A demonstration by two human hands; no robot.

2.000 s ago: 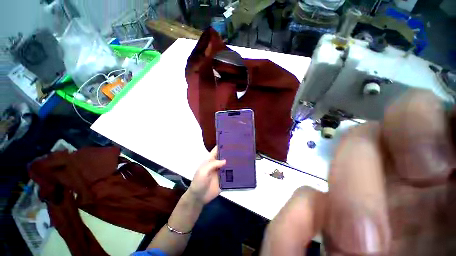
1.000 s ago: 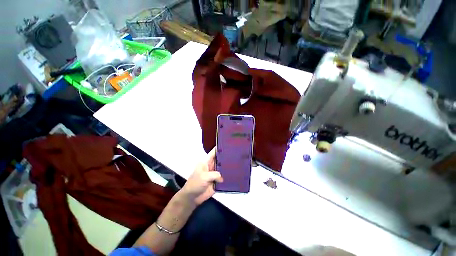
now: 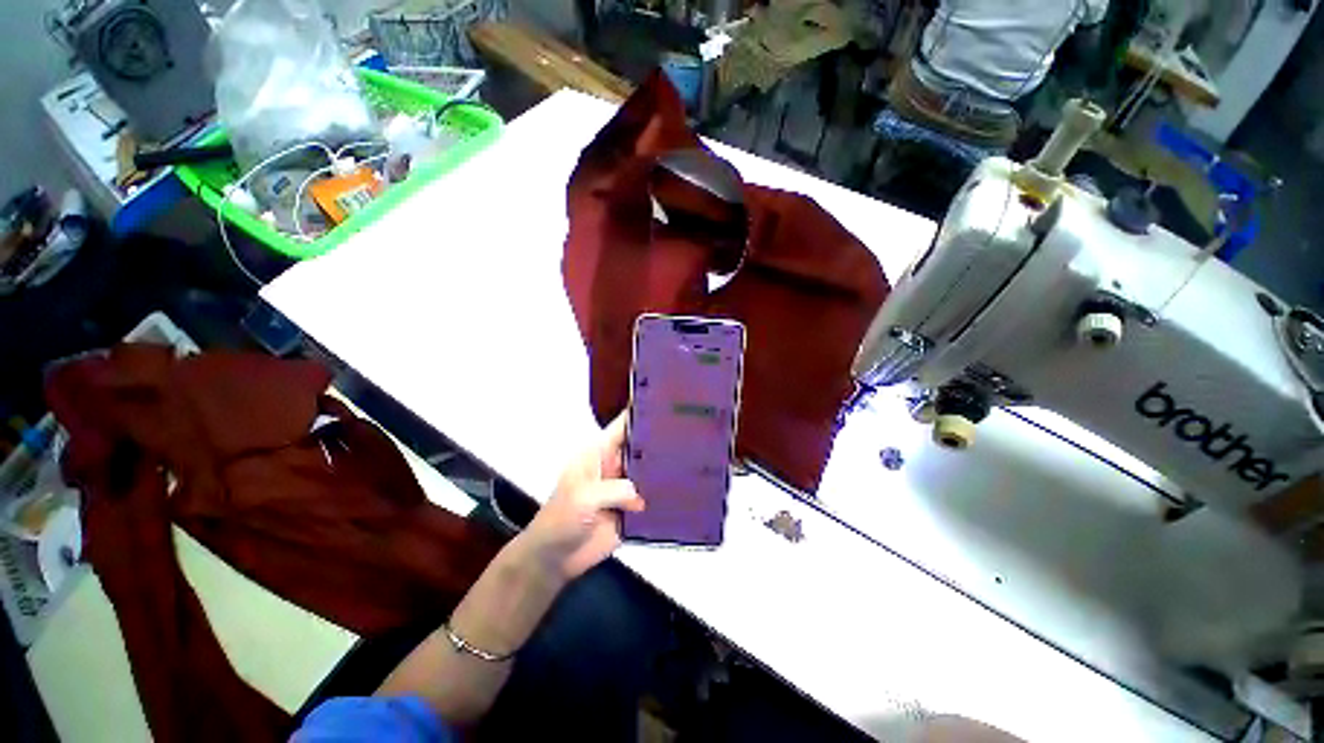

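My left hand (image 3: 584, 505) holds a smartphone (image 3: 683, 433) upright above the table's front edge, its purple-looking screen facing me. Behind the phone a dark red garment piece (image 3: 791, 305) lies on the white table, with a curved neck-like opening and a grey band at its top. Its right edge is beside the needle area of the white brother sewing machine (image 3: 1118, 312). A blurred skin-coloured patch (image 3: 951, 730) is cut off by the bottom edge, perhaps part of my right hand; its fingers do not show.
A second dark red garment (image 3: 262, 494) lies at the lower left over a pale surface. A green basket (image 3: 450, 160) with plastic bags, a white cable and an orange item stands at the upper left. A seated person (image 3: 1002, 51) is at the back. A small brownish scrap (image 3: 784, 524) lies right of the phone.
The large blurred right-hand fingers in front of the machine have left the view, leaving only a patch at the bottom edge. The left hand still holds the phone. The camera view has shifted slightly.
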